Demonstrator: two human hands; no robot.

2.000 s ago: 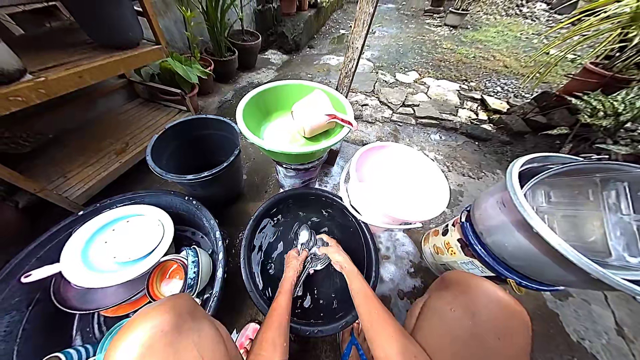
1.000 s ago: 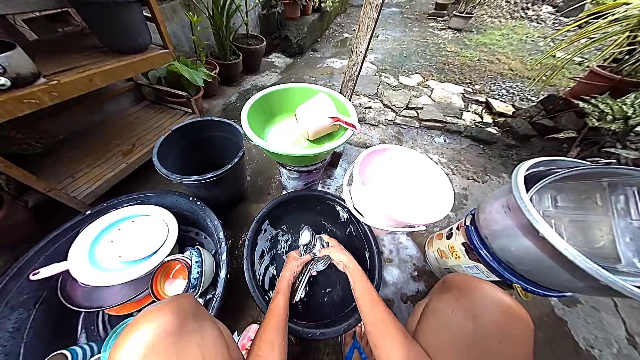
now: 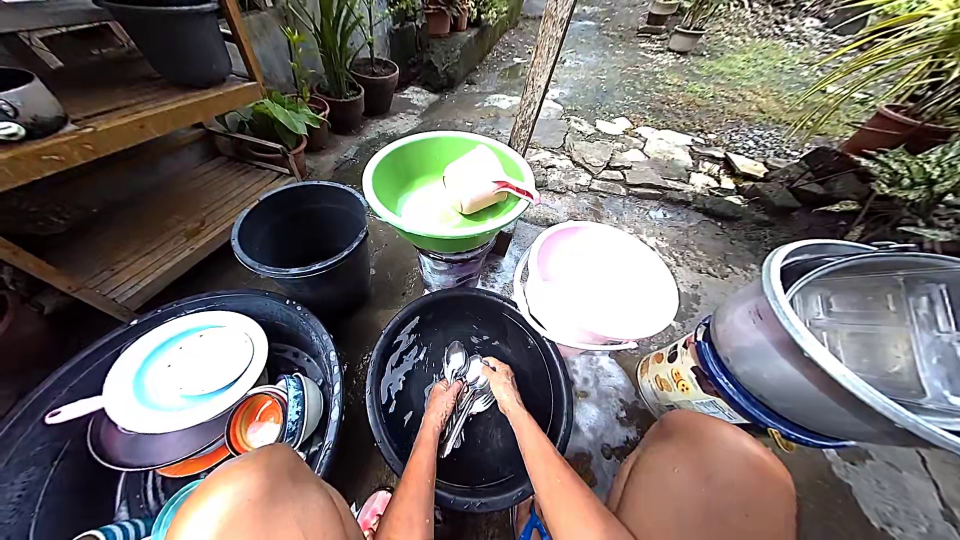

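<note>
Both of my hands are low inside a black plastic basin between my knees. My left hand is closed on a bundle of metal spoons and forks, with bowls of spoons pointing up past the fingers. My right hand touches the bundle from the right, its fingertips at the bowl of one spoon. Whether its grip is firm cannot be told. Water glints on the basin's left inner wall.
A large black tub with plates, a pan and bowls stands left. Around the basin are a black bucket, a green basin with a dipper, a pink-white basin, and a metal pot on a tin at right.
My hands stay in the black basin with the cutlery. The fingers of my right hand have shifted slightly over the spoons.
</note>
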